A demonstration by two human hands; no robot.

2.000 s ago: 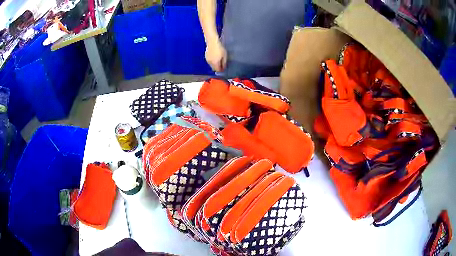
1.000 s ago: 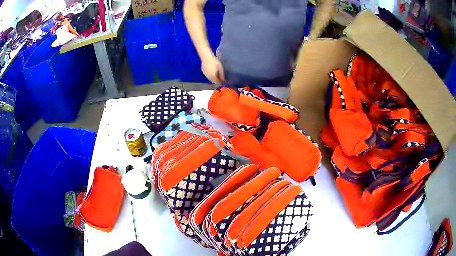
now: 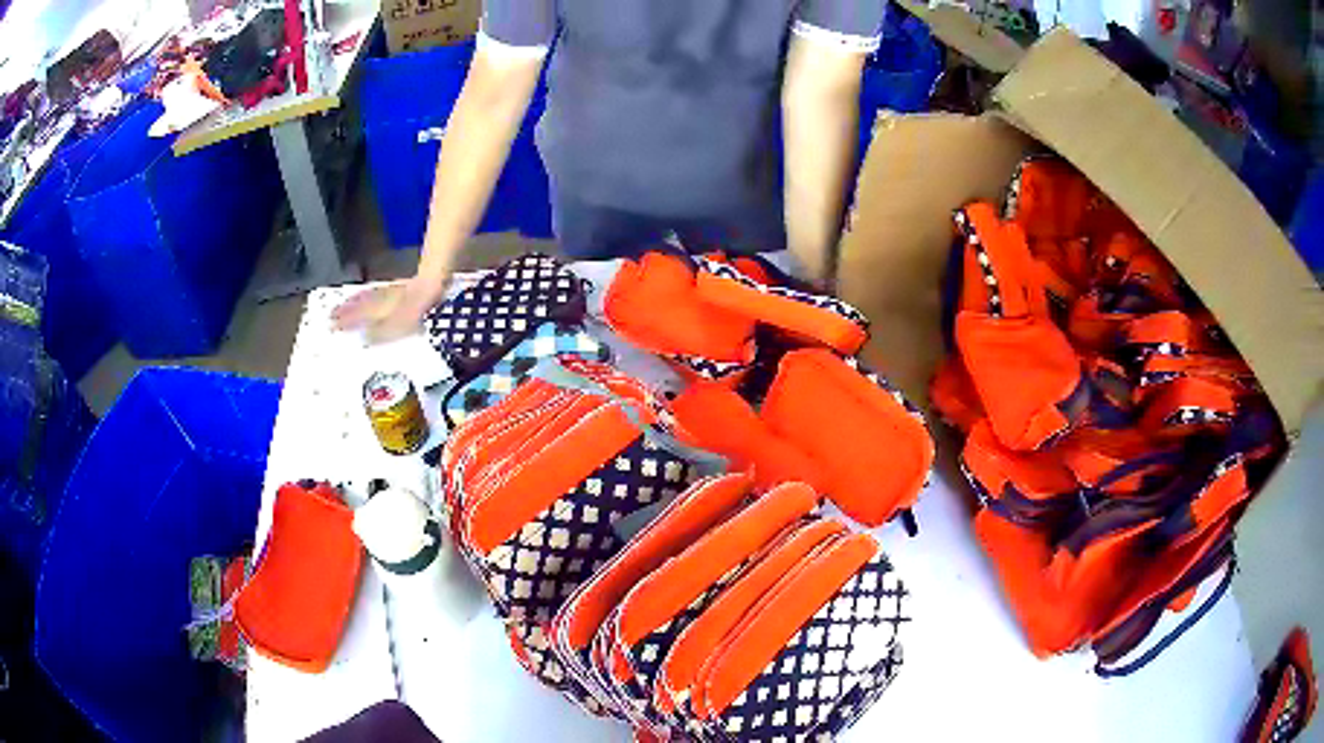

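Neither of my hands is in view. Stacked pouch pieces (image 3: pixel 791 624), orange with navy-and-cream print, lie fanned on the white table (image 3: pixel 465 639) nearest in front of me. Orange pouches (image 3: pixel 850 436) lie behind the stack. A patterned pouch (image 3: pixel 508 305) with navy-and-cream lattice lies at the table's back left, with a blue-and-white checked piece (image 3: pixel 530 363) against it. A single orange pouch (image 3: pixel 301 576) lies at the left edge. A white thread cone (image 3: pixel 395 527) stands beside the stack.
A person (image 3: pixel 668 131) stands across the table, one hand (image 3: pixel 389 308) on its back left corner. A yellow can (image 3: pixel 394 414) stands near the cone. A cardboard box (image 3: pixel 908 218) of loose orange pouches (image 3: pixel 1016 370) is at right. A blue bin (image 3: pixel 131 537) stands left.
The person opposite has moved closer and left, and now rests a hand on the table's back left corner. My view has shifted slightly since the first frame. The stack looks unchanged.
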